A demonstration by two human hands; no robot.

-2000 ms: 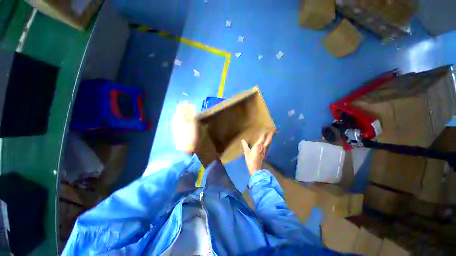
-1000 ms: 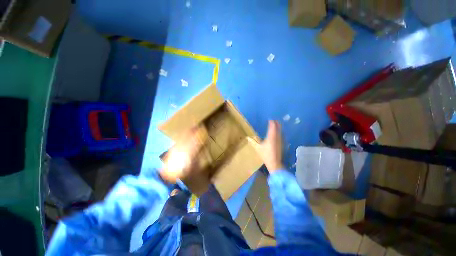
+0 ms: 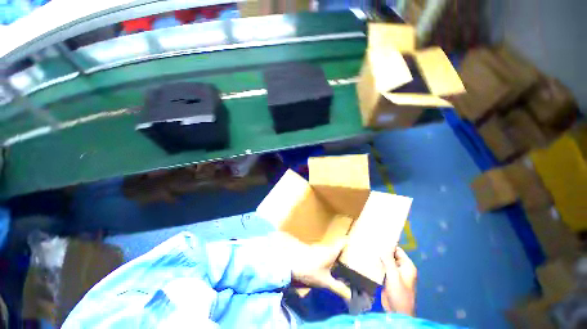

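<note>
An open tan shipping carton (image 3: 299,209) is held in front of my body, its flaps spread and brown cardboard showing inside. My left hand (image 3: 315,260) is at the carton's near side, its fingers against the cardboard. My right hand (image 3: 400,281) grips the right flap's lower edge. The carton's underside is hidden. Two stacks of black product boxes (image 3: 299,96) stand on the green conveyor belt (image 3: 248,132) beyond. Another open shipping carton (image 3: 389,112) stands at the belt's right end with dark contents.
Stacked cartons (image 3: 492,83) are piled at the right, beside a yellow block (image 3: 563,177) and a blue edge along the floor. A carton with clear plastic film (image 3: 48,263) lies at the lower left. A yellow line marks the blue floor right of the held carton.
The view has swung from the floor and red pallet jack to the green belt. The carton has come along in my hands, its flaps now standing open. My right hand has closed on a flap.
</note>
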